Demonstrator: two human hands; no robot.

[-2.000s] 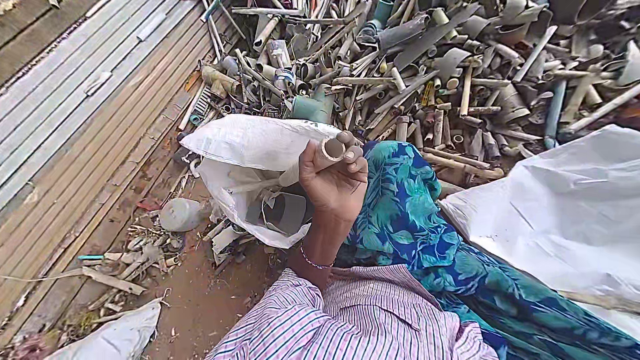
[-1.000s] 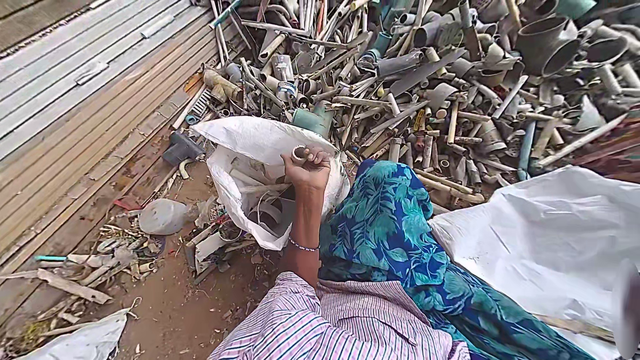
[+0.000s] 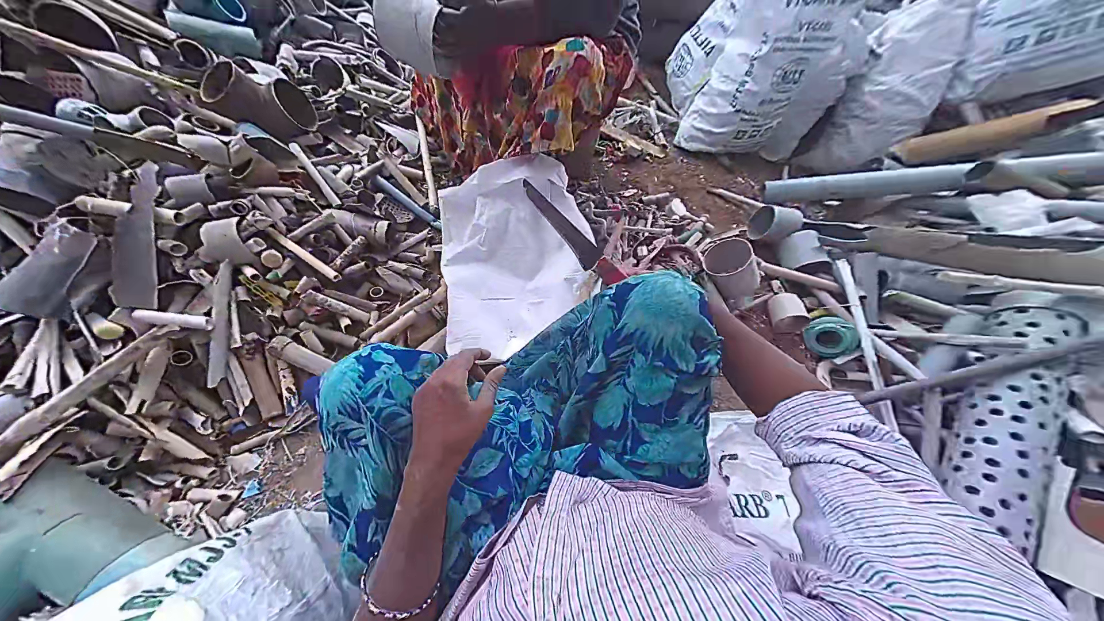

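My left hand, with a bead bracelet, rests by my left knee. Its fingertips are at the near edge of a white sheet; whether they pinch it is unclear. A long dark blade lies slanted over the sheet, its red handle close to my right knee. My right arm reaches around the outside of that knee, which hides most or all of the hand, so any hold on the handle cannot be told. A short, wide pipe piece stands near the right wrist.
Scrap plastic pipes are heaped at the left. Opposite, another person in patterned clothing sits close to a grey pipe piece. Filled white sacks stand at upper right, above long pipes and a perforated pipe.
The view has swung far to the right. My left hand held a short pipe piece over the white sack; now it is at my knee and that piece no longer shows in it.
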